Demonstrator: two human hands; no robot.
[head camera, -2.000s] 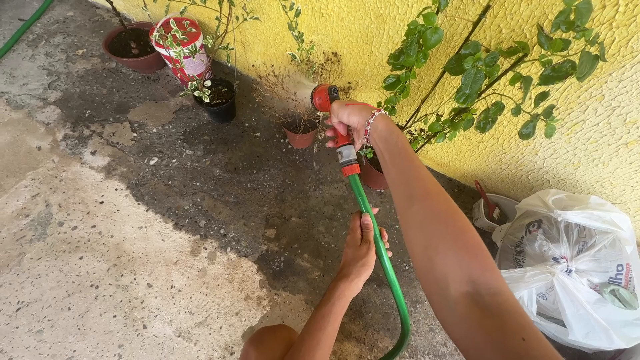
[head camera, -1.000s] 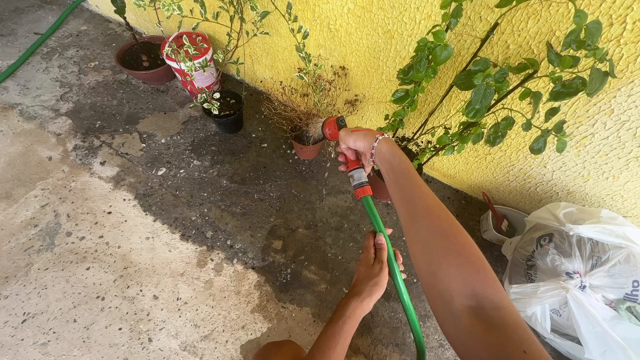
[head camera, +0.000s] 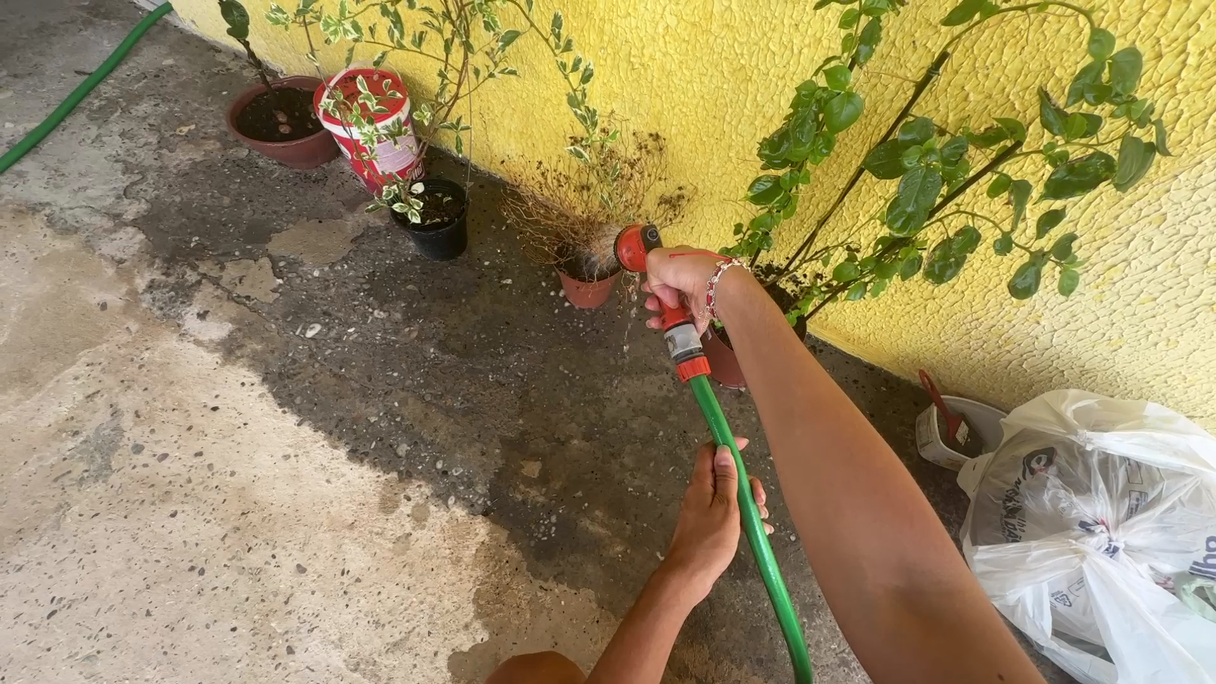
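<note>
My right hand, with a beaded bracelet at its wrist, grips a red hose spray nozzle. Water sprays from the nozzle head onto the soil of a small terracotta-coloured pot, which holds a dry, twiggy plant; some drips fall below the head. Lower down, my left hand is closed around the green hose behind its grey and orange connector. A leafy green plant rises from a reddish pot, partly hidden behind my right hand and forearm.
Along the textured yellow wall stand a black pot, a red and white bucket and a brown pot. At right are a white container with a brush and a tied plastic bag. More green hose lies at upper left.
The nozzle has moved down and closer to the dry plant's pot since two seconds ago, when it sprayed from higher up. Both hands have kept their hold.
</note>
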